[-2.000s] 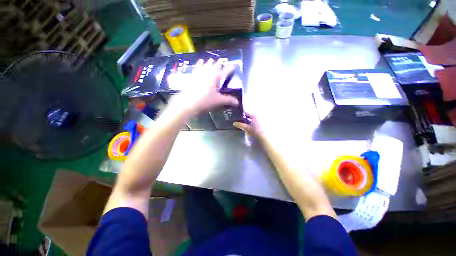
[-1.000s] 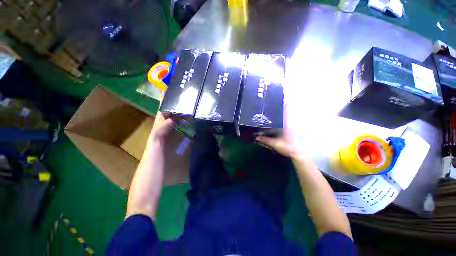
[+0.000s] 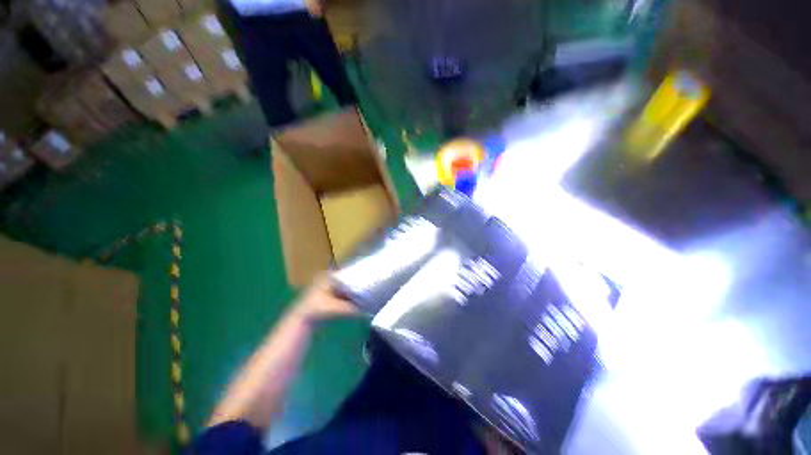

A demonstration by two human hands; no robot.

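Observation:
A row of three black retail boxes (image 3: 480, 311) is held up in front of my body, tilted and blurred, between the table and the open carton. My left hand (image 3: 325, 300) grips the near left end of the row. My right hand is not visible; the lower right end of the row is where the boxes cover my body. The open brown shipping carton (image 3: 298, 209) stands on the floor beyond my left hand, and a tan bottom shows inside it.
The shiny table (image 3: 676, 293) is at the right, with a tape dispenser (image 3: 462, 162) at its corner and a yellow tape roll (image 3: 671, 107) farther back. A person (image 3: 289, 53) stands behind the carton. Stacked cartons (image 3: 169, 71) and a large carton (image 3: 67, 347) are at the left.
The view has swung left toward the floor and open carton. The three boxes have moved off the table edge, turned and tilted, with my left hand still on them. My right hand has gone from sight.

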